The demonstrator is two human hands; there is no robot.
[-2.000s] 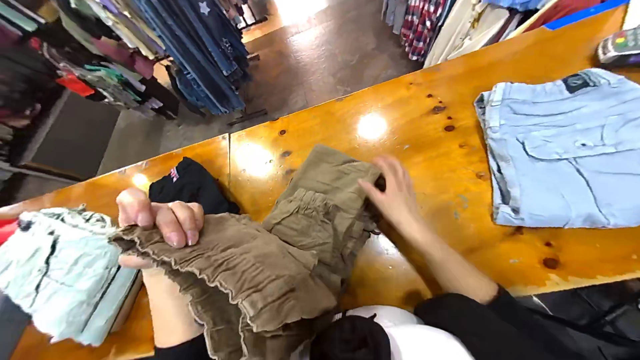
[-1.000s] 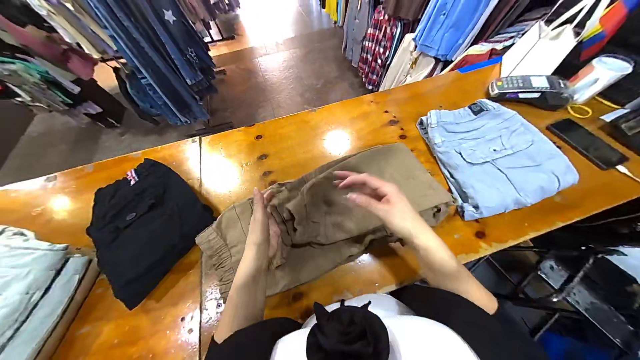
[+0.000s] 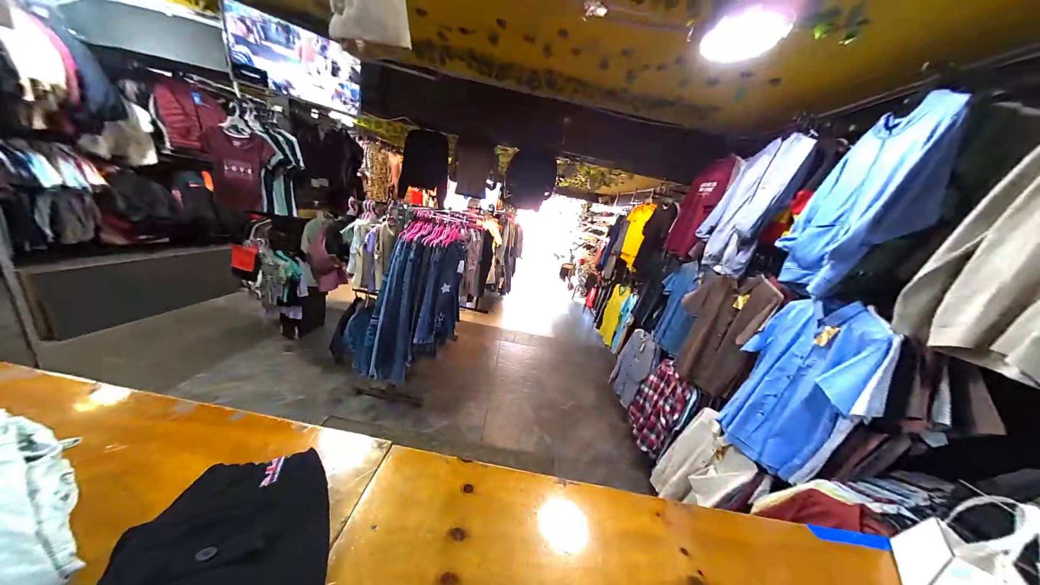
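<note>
Neither my left hand nor my right hand shows in the head view, so what they hold or touch is hidden. A black folded garment [image 3: 236, 520] with a button and a small flag-like patch lies on the varnished wooden counter [image 3: 479, 520], at the lower left. Left of it, cut off by the frame's edge, is a pale mint garment [image 3: 32, 496]. The brown trousers and the light blue folded garment are out of view.
Blue tape [image 3: 849, 537] marks the counter's far edge, beside a white bag [image 3: 946, 552] at the lower right. Beyond the counter stands a rack of denim garments [image 3: 414, 296]. Shirts [image 3: 812, 382] hang along the right side, and a screen [image 3: 292, 53] is mounted at the upper left.
The view has swung up sharply toward the shop. Both hands, over the brown trousers a second ago, have left the view, as have the trousers and the light blue garment.
</note>
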